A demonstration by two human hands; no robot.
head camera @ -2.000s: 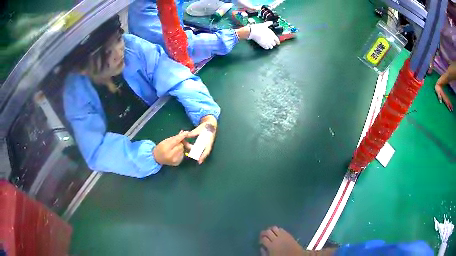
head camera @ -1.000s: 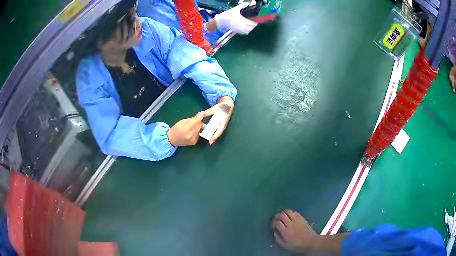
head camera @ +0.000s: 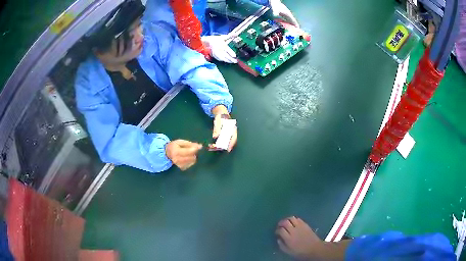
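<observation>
My right hand point(head camera: 296, 237) is bare and rests on the dark green belt point(head camera: 245, 204) at the bottom, its fingers curled together. Nothing shows in it; the palm is hidden. A blue sleeve covers the forearm at lower right. My left hand is not in view. A stack of red foam pads point(head camera: 43, 224) stands at the lower left, cut off by the frame edge, with dark blue cloth beside it.
A co-worker in a blue smock point(head camera: 120, 127) holds a small white card point(head camera: 225, 134). Behind, white-gloved hands hold a circuit board point(head camera: 271, 46) on a red pad. A red-wrapped post point(head camera: 409, 109), white paper card point(head camera: 406, 146) and white glue point(head camera: 460, 225) are at the right.
The circuit board has come into fuller view at the top, between the gloved hands. The co-worker's pointing hand has moved off the white card. My right hand stays on the belt.
</observation>
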